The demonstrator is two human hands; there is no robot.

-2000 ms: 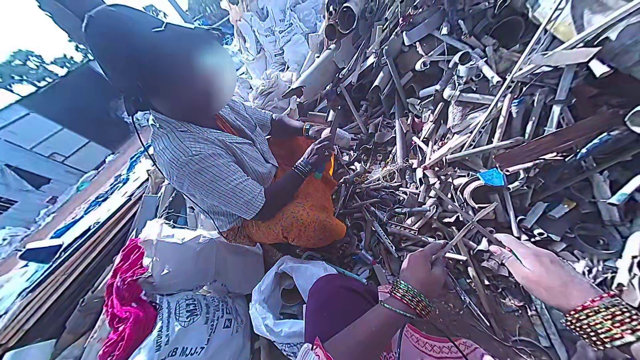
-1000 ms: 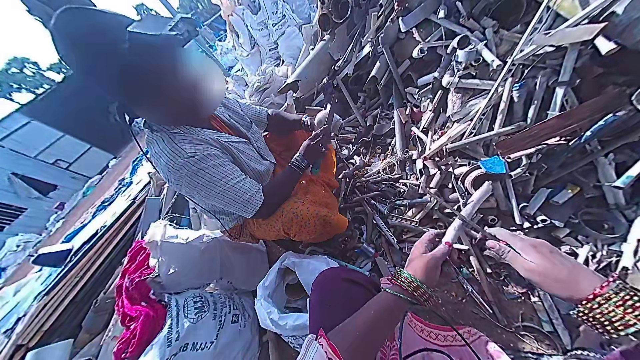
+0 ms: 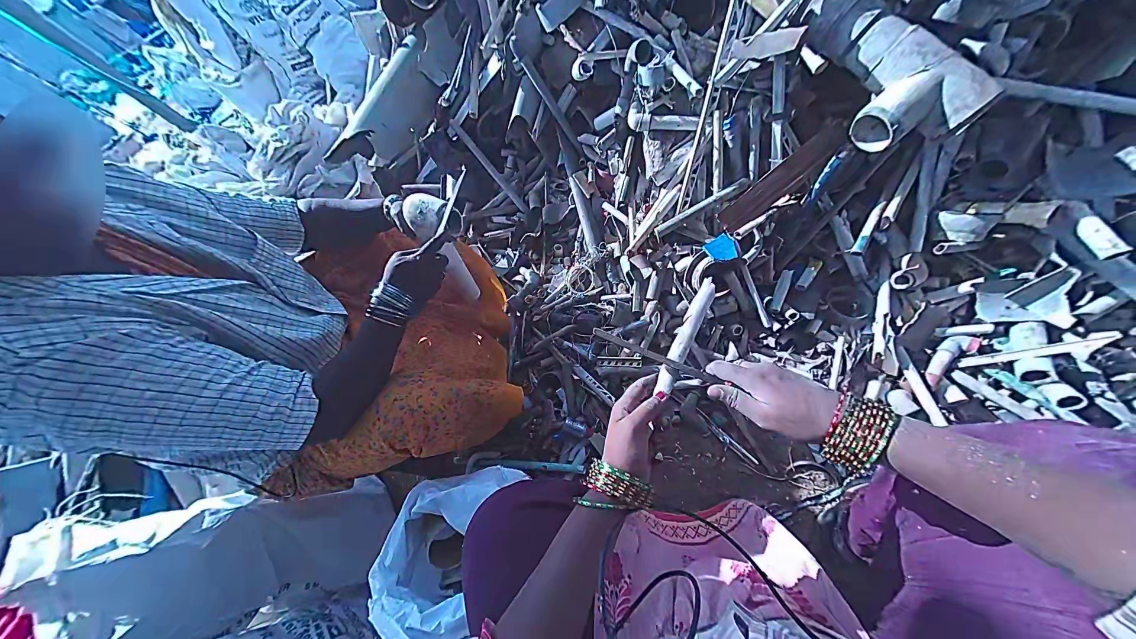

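My left hand [image 3: 632,430] is closed around the lower end of a pale pipe piece [image 3: 688,333], which tilts up and to the right. My right hand [image 3: 772,398] holds a thin, dark, flat blade or strip [image 3: 652,357] that crosses the pipe piece just above my left fingers. Whether the strip is a knife I cannot tell. Beyond both hands spreads a heap of scrap plastic pipes and fittings [image 3: 657,213], with a blue scrap [image 3: 721,248] lying on it.
At the left a person in a checked shirt [image 3: 169,355] sits close by, holding a blade [image 3: 454,204] and a pale rounded piece [image 3: 424,216]. An open white sack [image 3: 399,577] stands beside my lap. A large pipe fitting [image 3: 914,98] lies at the upper right.
The view has swung down and to the right. A pale pipe piece stands in my left hand, as one second ago; two seconds ago a thinner-looking piece showed there.
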